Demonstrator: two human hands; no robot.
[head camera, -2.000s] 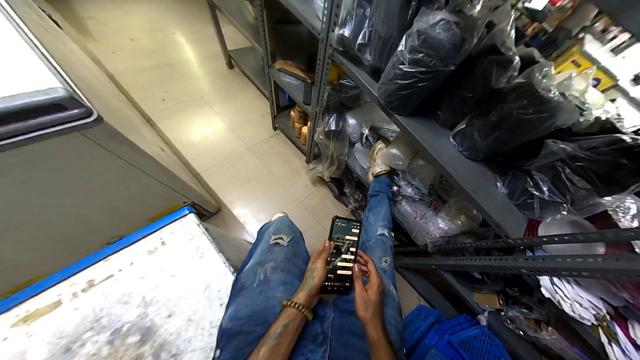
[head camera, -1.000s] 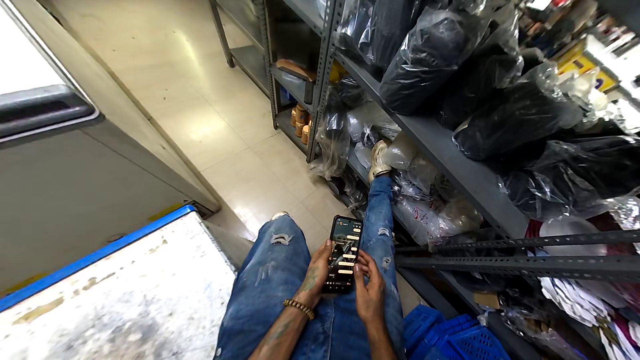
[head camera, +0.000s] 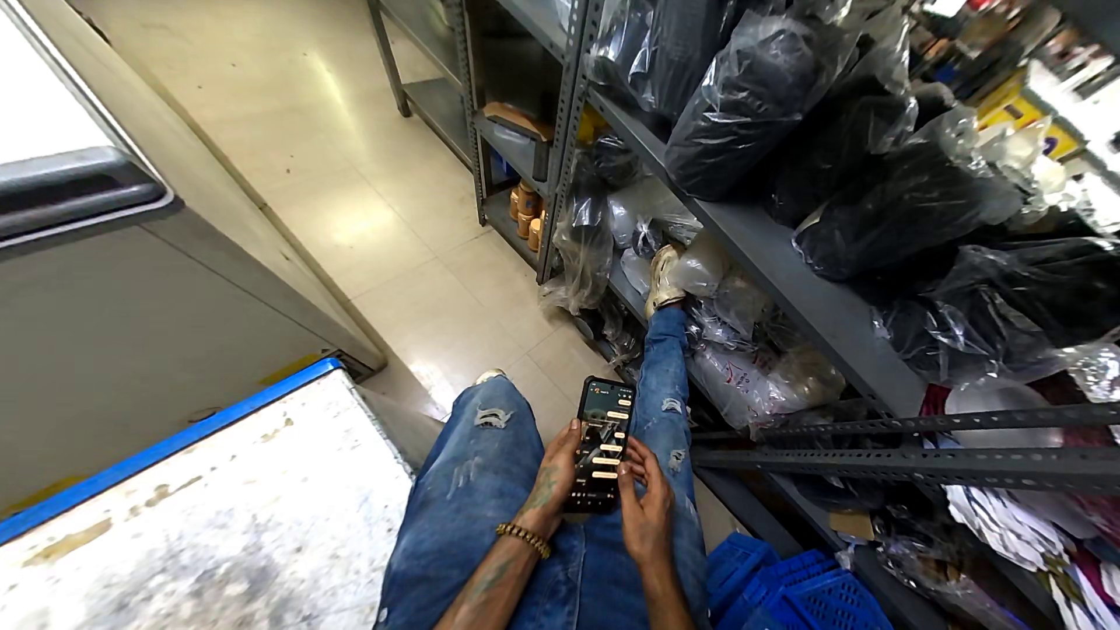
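Observation:
A black smartphone (head camera: 602, 446) is held upright between my two hands above my lap, its lit screen showing a chat with message bubbles. My left hand (head camera: 555, 477), with a beaded bracelet (head camera: 523, 540) at the wrist, grips its left edge. My right hand (head camera: 646, 503) is at the lower right edge, thumb and fingers touching the phone's side. Ripped blue jeans (head camera: 490, 464) cover my legs below. One foot, in a light shoe (head camera: 665, 278), rests on the lower shelf among plastic bags.
Grey metal shelving (head camera: 779, 280) at the right holds black rolls in clear plastic (head camera: 744, 105). Blue plastic crates (head camera: 787, 586) lie at the lower right. A worn white tabletop (head camera: 219, 507) with a blue edge is at the left. Tiled floor (head camera: 394, 210) runs between a grey cabinet and the shelves.

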